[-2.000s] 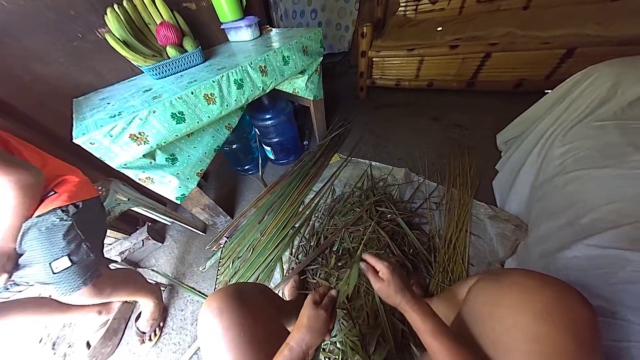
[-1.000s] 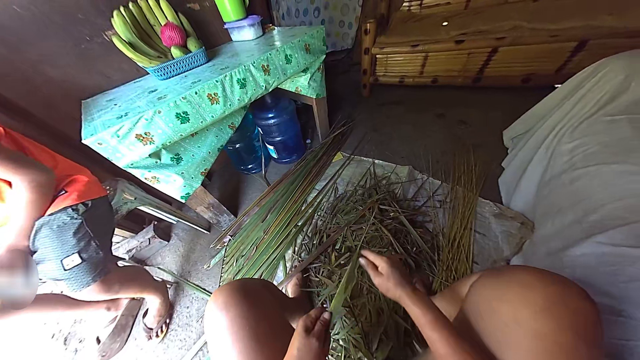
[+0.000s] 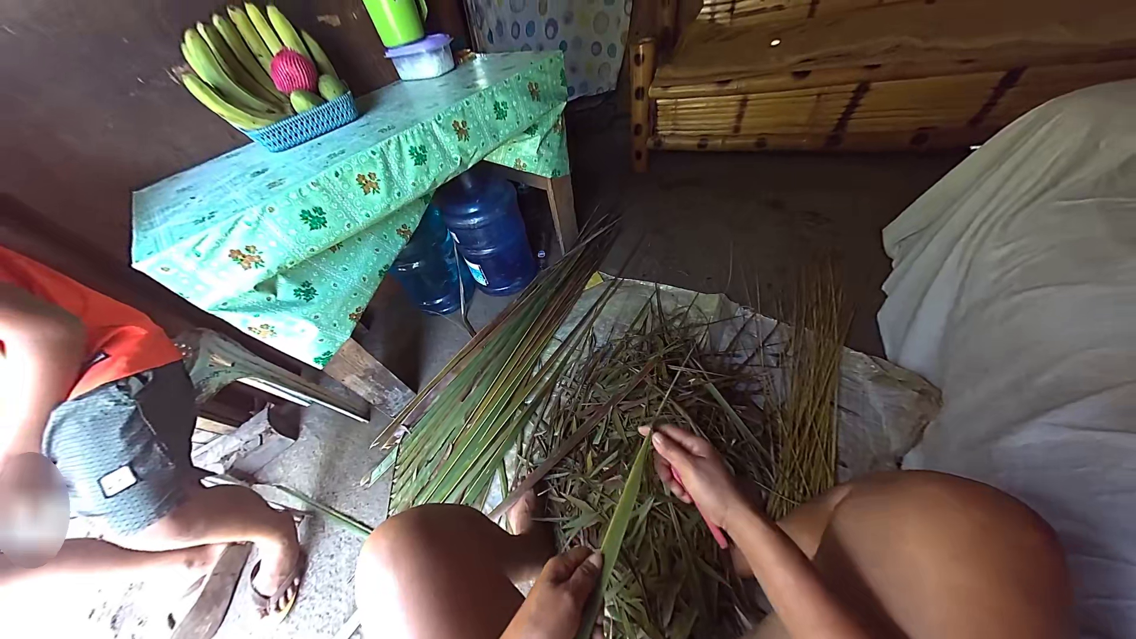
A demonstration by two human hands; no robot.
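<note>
My left hand (image 3: 561, 593) grips the lower part of a green palm leaflet (image 3: 625, 515). At the leaflet's narrow upper end is my right hand (image 3: 697, 470), its fingers closed around a thin red-handled tool (image 3: 713, 525), likely a knife; the blade is hidden. Under both hands spreads a heap of shredded leaf strips (image 3: 657, 390). Long uncut palm leaflets (image 3: 497, 382) lie in a bundle left of the heap. To its right stands a bundle of thin yellowish leaf ribs (image 3: 812, 390).
A sack sheet (image 3: 874, 404) lies beneath the heap. Behind are a cloth-covered table (image 3: 355, 191), blue water jugs (image 3: 486, 232) and a bamboo bench (image 3: 799, 111). A person in an orange shirt (image 3: 106, 328) sits at left. White cloth (image 3: 1021, 266) drapes something at right.
The leaflet between my hands now shows more of its length, slanting up from my left hand to my right. The red handle has come into sight in my right hand.
</note>
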